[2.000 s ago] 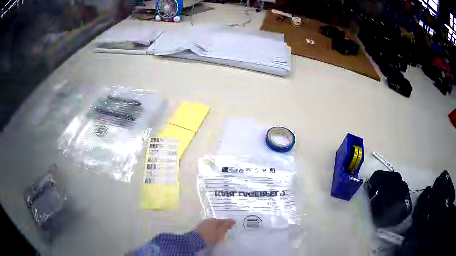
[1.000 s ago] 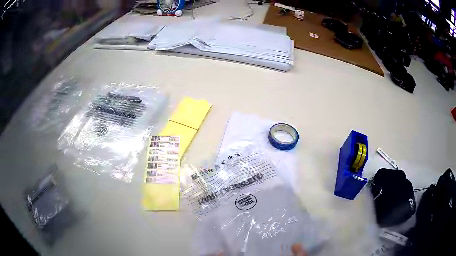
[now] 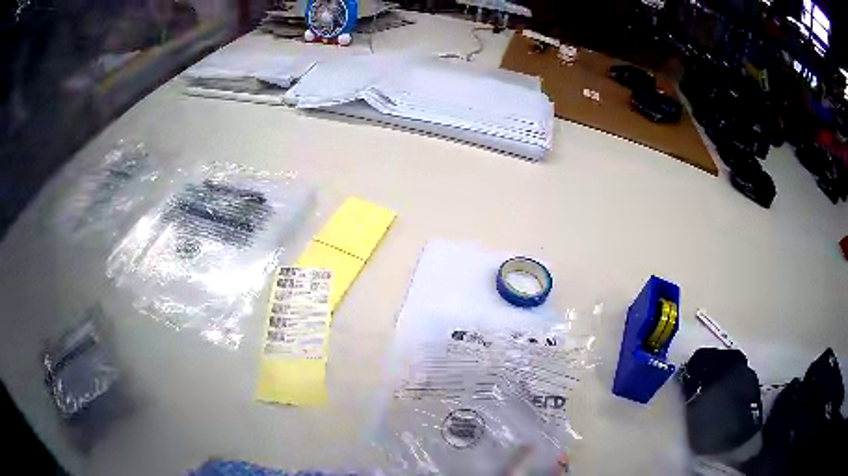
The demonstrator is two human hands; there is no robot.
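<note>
A clear polybag with black printing lies at bottom centre over a white paper sheet. Its lower part is wrinkled and runs to the bottom edge. Small blurred fingertips, probably of my right hand, show at the bag's lower part. Their grip cannot be made out. A blue sleeve shows at the bottom edge, left of the bag; my left hand is not seen. Whether anything is inside the bag is unclear.
Barcode stickers on yellow backing and stacked polybags lie left. A tape roll sits on the paper. A blue tape dispenser and black bags stand right. White sheets lie beyond.
A hand at the polybag's left has left that spot. The bag was turned and pulled nearer, then shifted right and straightened. A blue sleeve has appeared at the bottom left since one second ago.
</note>
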